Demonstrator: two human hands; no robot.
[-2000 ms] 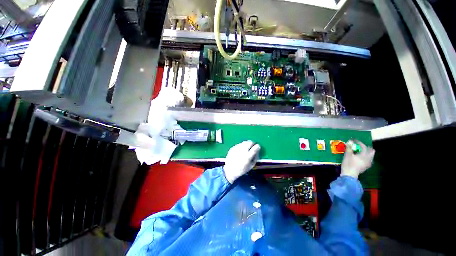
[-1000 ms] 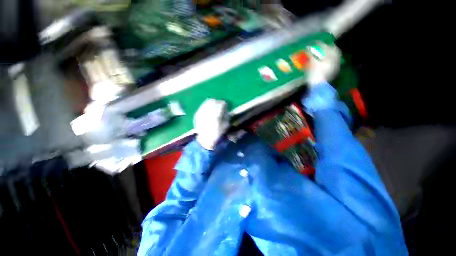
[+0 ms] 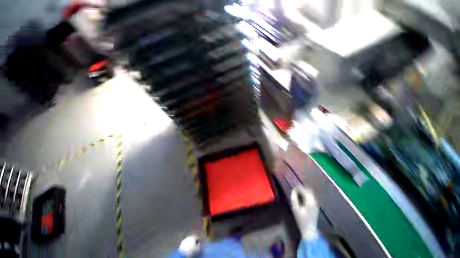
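Observation:
The picture is strongly blurred. My left hand (image 3: 190, 245), in a pale glove, is small at the bottom edge beside a blue sleeve. My right hand (image 3: 304, 209), also gloved, is beside the machine's front edge, left of the green control panel (image 3: 373, 204). A dark spot shows among its fingers; I cannot tell whether it holds anything. The pale paste tube (image 3: 348, 164) lies on the panel. A crumpled white wipe (image 3: 306, 135) is at the tube's far end. The populated board (image 3: 403, 166) is a dark green blur at the right.
A black-rimmed red bin (image 3: 239, 181) is left of my right hand. A tall dark board rack (image 3: 196, 75) stands beyond it. Yellow-black tape (image 3: 119, 191) runs along the grey floor. A small black box (image 3: 49, 214) with red inside is at the left. A person (image 3: 91, 25) is at the upper left.
The view has swung left, bringing in the rack, floor and red bin; the panel is now at the right. My right hand is away from the buttons.

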